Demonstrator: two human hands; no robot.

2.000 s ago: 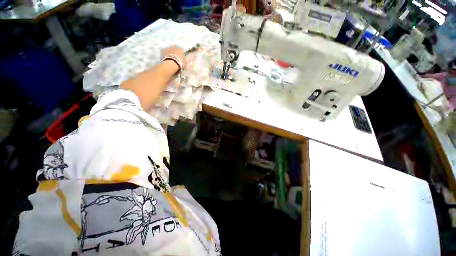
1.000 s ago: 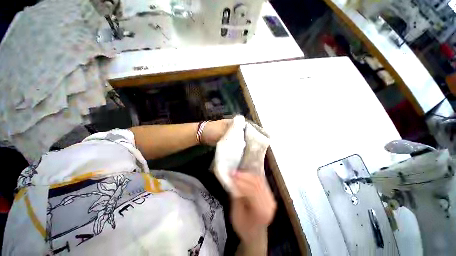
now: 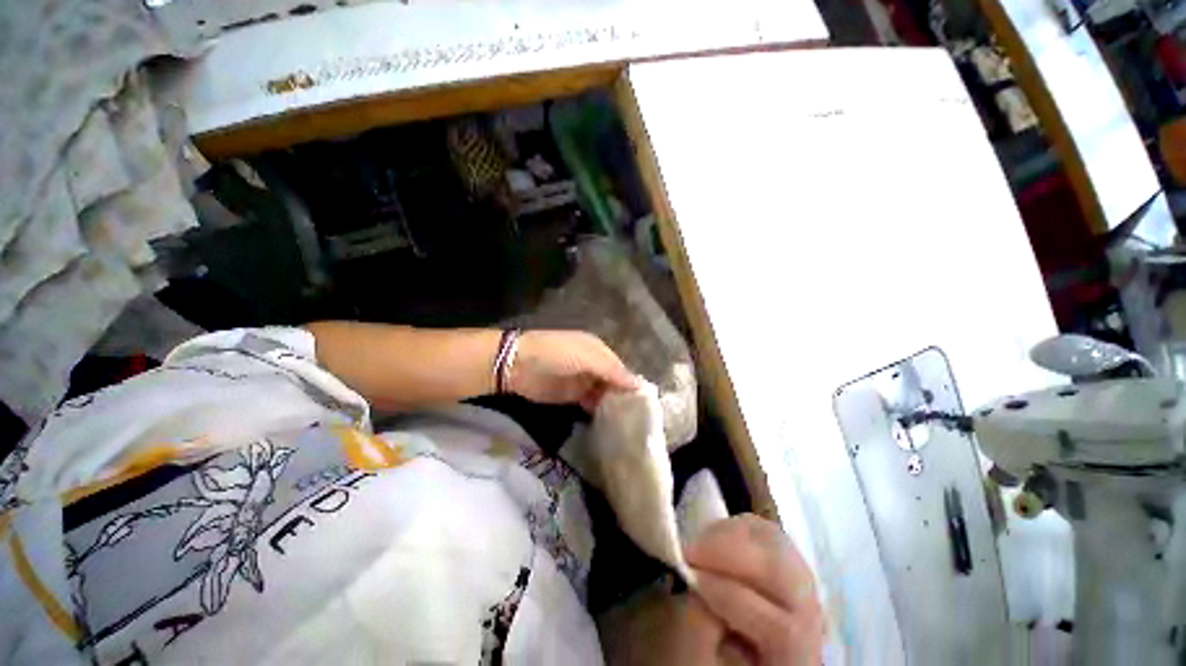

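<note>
A small beige-grey fabric piece (image 3: 635, 471) hangs between my two hands over the gap beside the table edge. My left hand (image 3: 572, 370), with a bracelet at the wrist, pinches its upper end. My right hand (image 3: 754, 596) pinches its lower edge at the bottom of the picture. More beige-grey cloth (image 3: 618, 312) hangs behind my left hand. A layered pile of printed fabric panels (image 3: 91, 195) lies at the far left, its edges draping off the table.
A white machine table (image 3: 832, 195) with a wooden edge stands at centre right. A second sewing machine (image 3: 1093, 442) and its grey bed plate (image 3: 923, 507), with a slim dark item (image 3: 957, 531) on it, stand at the lower right. A ruler strip (image 3: 455, 55) runs along the upper table.
The view has shifted down and right, away from the first machine. My hands now hold the fabric piece stretched lengthwise, my right hand lower. Two seconds ago my left hand was on the pile.
</note>
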